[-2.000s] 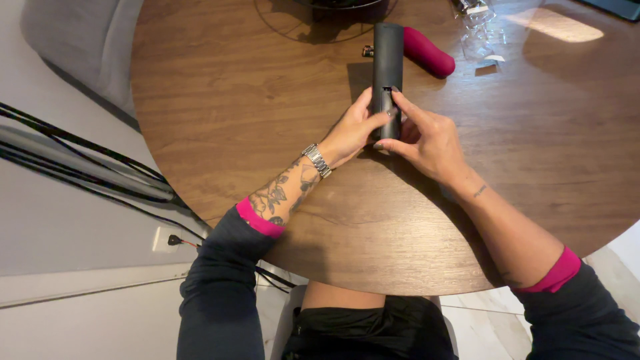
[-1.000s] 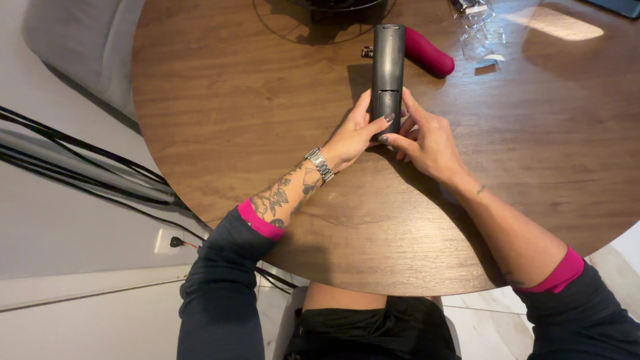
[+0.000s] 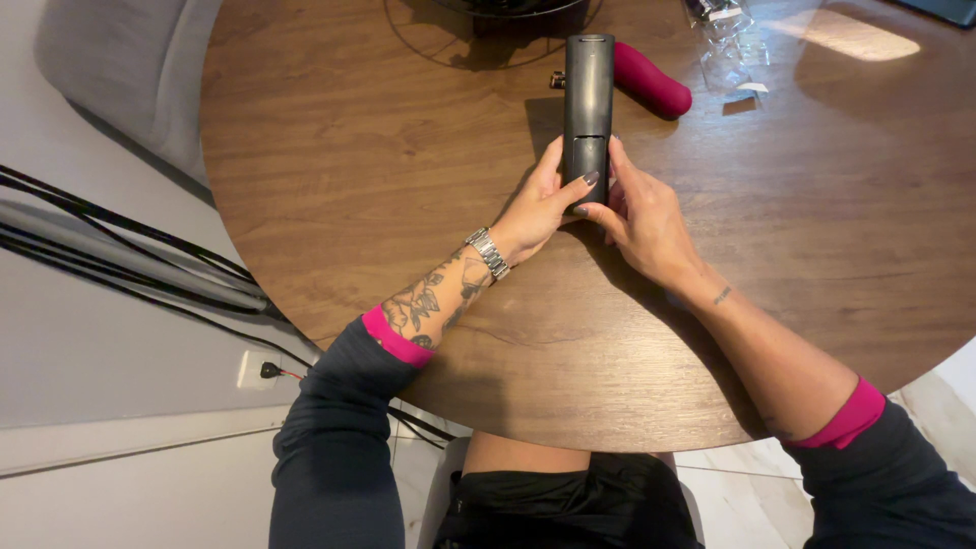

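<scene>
A black remote control point(image 3: 589, 99), back side up with its battery cover point(image 3: 589, 156) in place, is held between both hands over the round wooden table. My left hand point(image 3: 537, 206) grips its lower left side, the thumb lying on the cover. On the other side, my right hand point(image 3: 648, 217) holds the lower right edge and bottom end between fingers and thumb. Just left of the remote's upper part lie small batteries point(image 3: 558, 79), partly hidden. A dark pink curved object point(image 3: 652, 82) lies beside the remote's upper right side.
A dark round stand with a wire rim point(image 3: 496, 11) is at the table's far edge of view. Clear plastic packaging point(image 3: 724, 57) and a small brown piece point(image 3: 739, 106) lie at the upper right. A dark flat device point(image 3: 942, 9) shows in the top right corner.
My right index finger, on the remote's back near the top of the cover two seconds ago, has moved to its right side. The gap at the cover looks narrower. My left hand keeps its hold.
</scene>
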